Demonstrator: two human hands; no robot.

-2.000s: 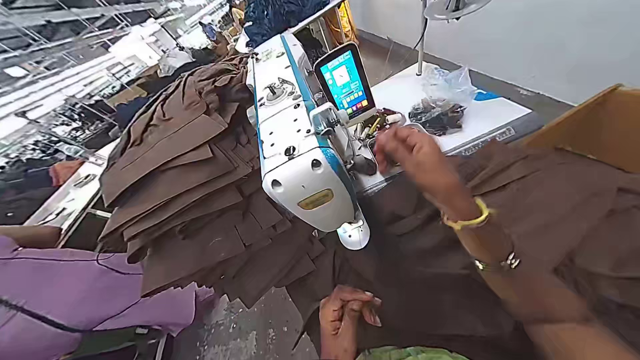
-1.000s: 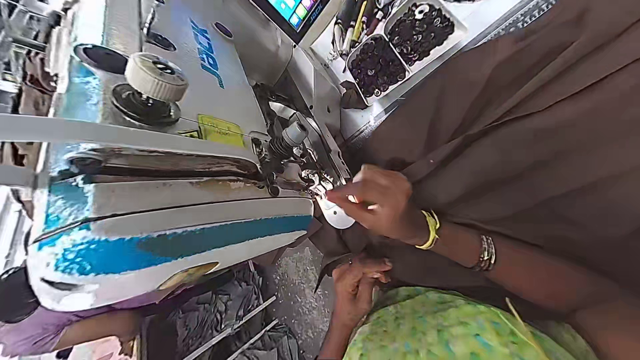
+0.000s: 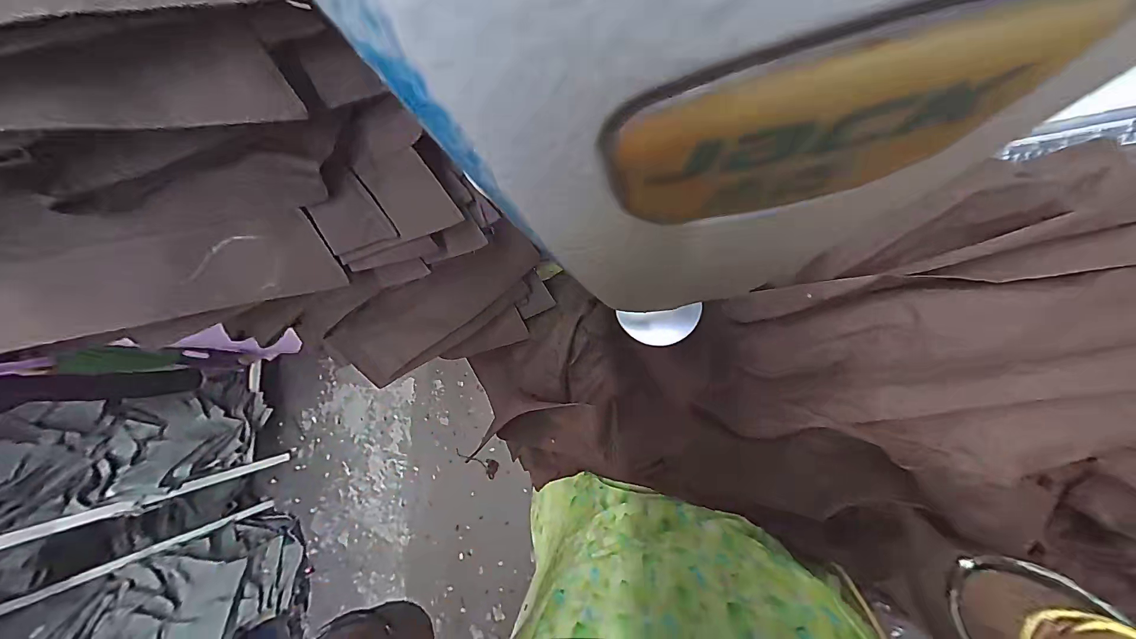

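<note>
Brown fabric [image 3: 843, 382] spreads from under the white head of a Jack sewing machine [image 3: 532, 115] across the right side of the view. A small bright round-ended white part [image 3: 659, 326] shows below the machine head, against the cloth. At the bottom right corner only my right wrist [image 3: 1003, 603] is visible, with a silver bangle and a yellow one; the hand itself is outside the view. My left hand is out of view too. My green patterned garment [image 3: 674, 568] covers my lap, beneath the edge of the brown fabric.
Stacked brown cut fabric pieces [image 3: 177, 204] fill the upper left. Grey speckled floor [image 3: 399, 497] shows below them. Dark cloth [image 3: 151, 435] lies by pale bars [image 3: 204, 479] at the lower left, near a purple fabric [image 3: 235, 342]. A dark rounded thing is at the bottom edge.
Both hands were beside the machine head a second ago; now they are out of view, with only the right wrist at the lower right. The view has swung strongly downward.
</note>
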